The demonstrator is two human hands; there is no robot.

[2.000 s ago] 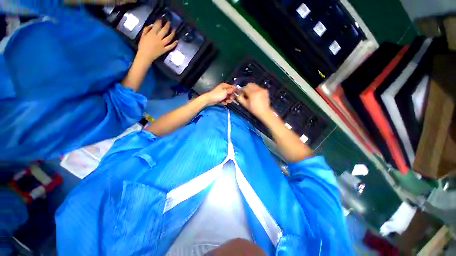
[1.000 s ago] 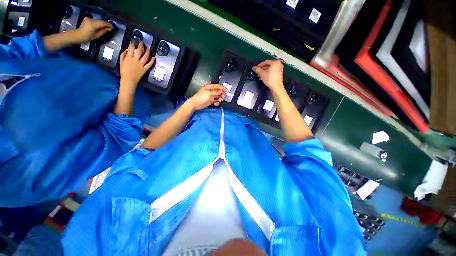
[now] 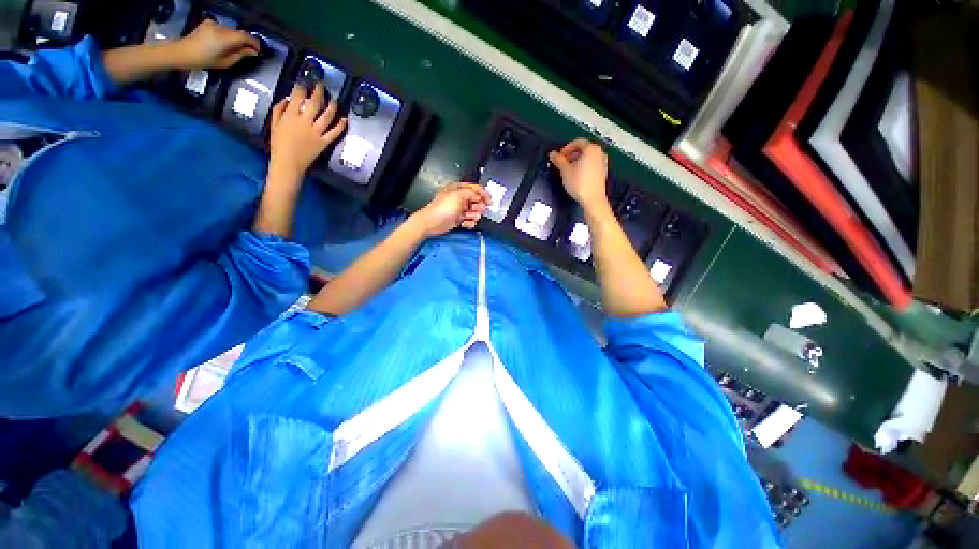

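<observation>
A black tray (image 3: 700, 238) on the green bench holds several grey phone-like units side by side, each with a white label. My left hand (image 3: 453, 208) is at the tray's left near corner, beside the label of the leftmost unit (image 3: 507, 174). Its fingertips are pinched together; whether they hold a small part cannot be told. My right hand (image 3: 583, 172) reaches over the tray, its fingertips pinched by the dark camera end of the second unit (image 3: 539, 206). It partly covers the middle units. Nothing is clearly visible between its fingertips.
A neighbour's hands (image 3: 304, 131) work over another tray of units (image 3: 365, 129) at left. Beyond the pale rail (image 3: 633, 150) are more labelled units (image 3: 687, 54) and stacked black, red and white sheets (image 3: 821, 161). White scrap (image 3: 807, 314) lies on the bench at right.
Two seconds ago both my hands were together at the tray's near left edge. My right hand has since moved out to the units' camera ends. Since one second ago, both hands have barely moved.
</observation>
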